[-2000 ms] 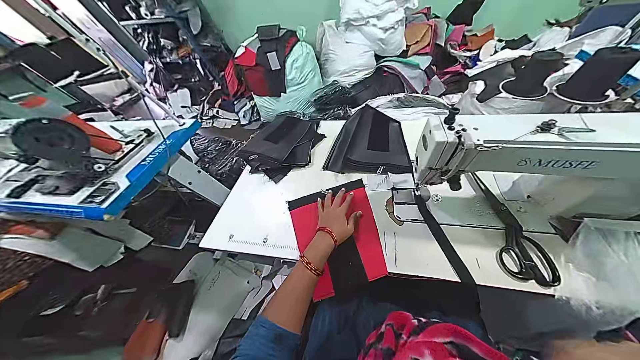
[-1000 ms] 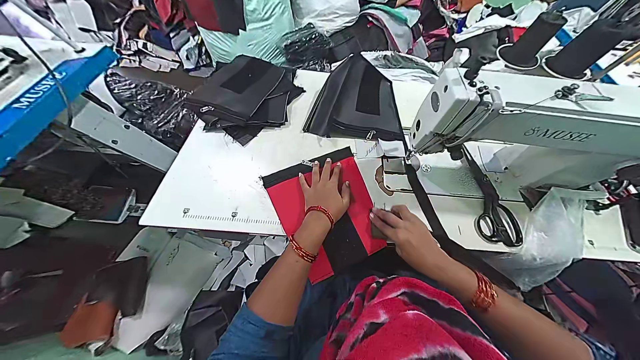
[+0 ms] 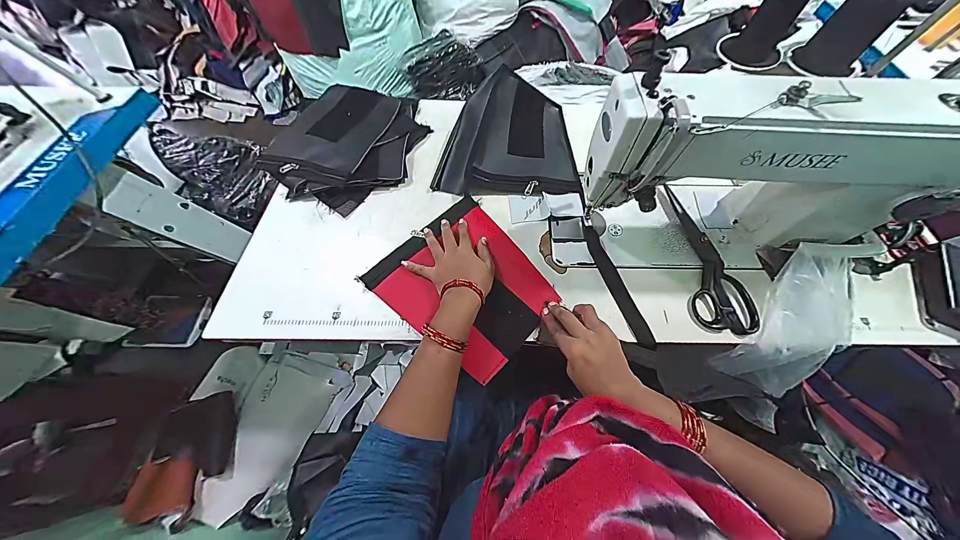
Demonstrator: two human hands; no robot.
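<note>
A red fabric panel [image 3: 510,255] with a black stripe and a black top edge lies tilted on the white sewing table [image 3: 300,262]. My left hand [image 3: 457,262] rests flat on it, fingers spread. The fingertips of my right hand [image 3: 581,334] pinch the panel's right corner at the table's front edge. To the right, a black strap [image 3: 619,289] runs from under the needle area of the sewing machine [image 3: 637,150] to the front edge. Black-handled scissors [image 3: 716,277] lie on the machine bed.
Two stacks of black fabric pieces [image 3: 345,139] [image 3: 510,139] lie at the table's back. A clear plastic bag [image 3: 802,315] hangs over the front edge at right. Black thread cones [image 3: 765,34] stand behind the machine. Another machine table with a blue edge [image 3: 67,172] is at the left.
My right hand, out of view two seconds ago, has come to the panel's right corner. The panel has turned on the table under my left hand. The view has shifted.
</note>
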